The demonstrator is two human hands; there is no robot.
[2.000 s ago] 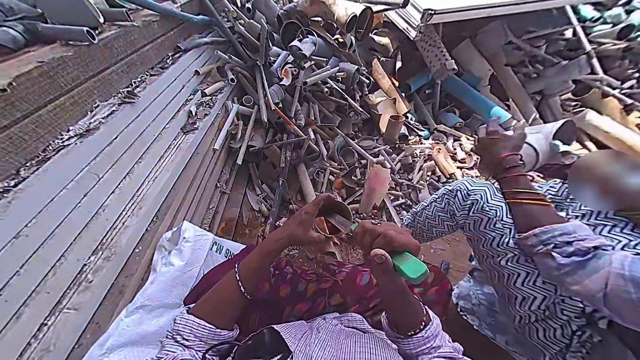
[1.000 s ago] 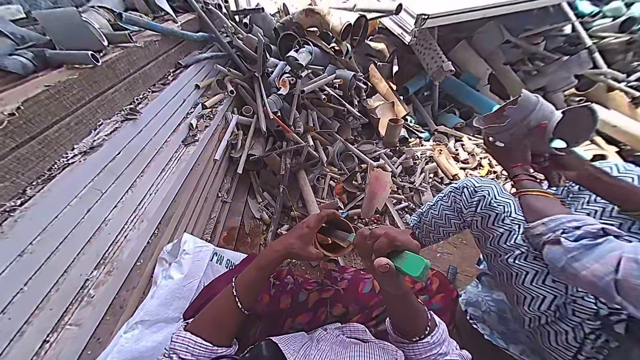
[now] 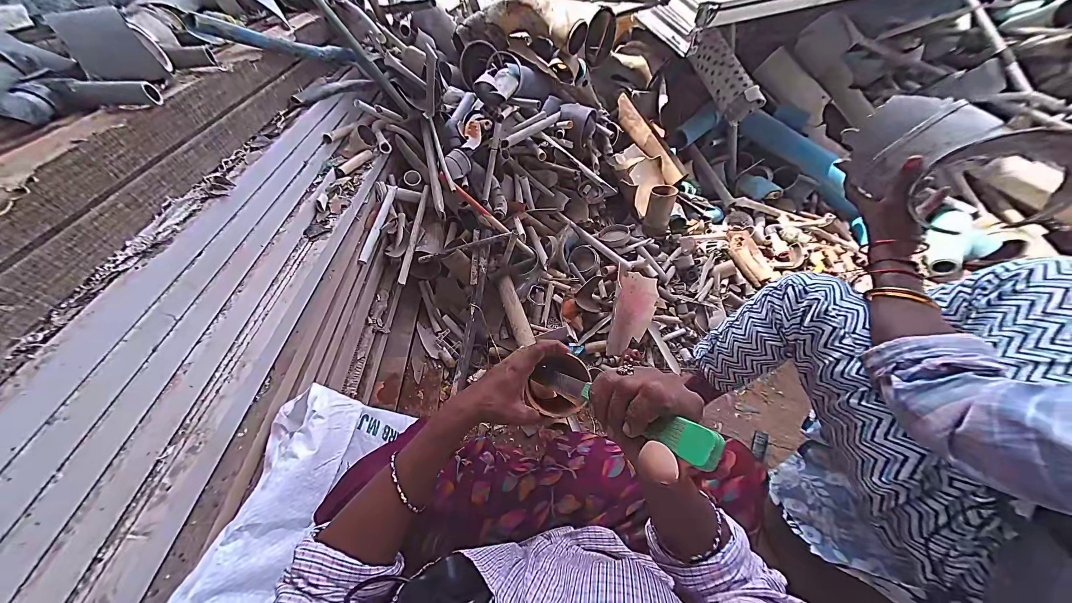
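Observation:
Over my lap, my left hand grips a short brown pipe piece by its left side, its round opening facing up toward me. My right hand is closed around the green handle of a knife-like tool. The tool's metal blade reaches into the pipe's opening, so its tip is hidden. Just beyond my hands, a pinkish broken pipe shard stands up out of a heap of scrap pipes.
To the left run long grey panels beside a brown ledge. A white woven sack bearing writing lies by my left arm. Close on my right, a seated co-worker holds a large grey pipe fitting.
The co-worker's grey fitting has come up from the pile, and it is now raised at the right. My hands stay close together, with the pipe piece and tool still held.

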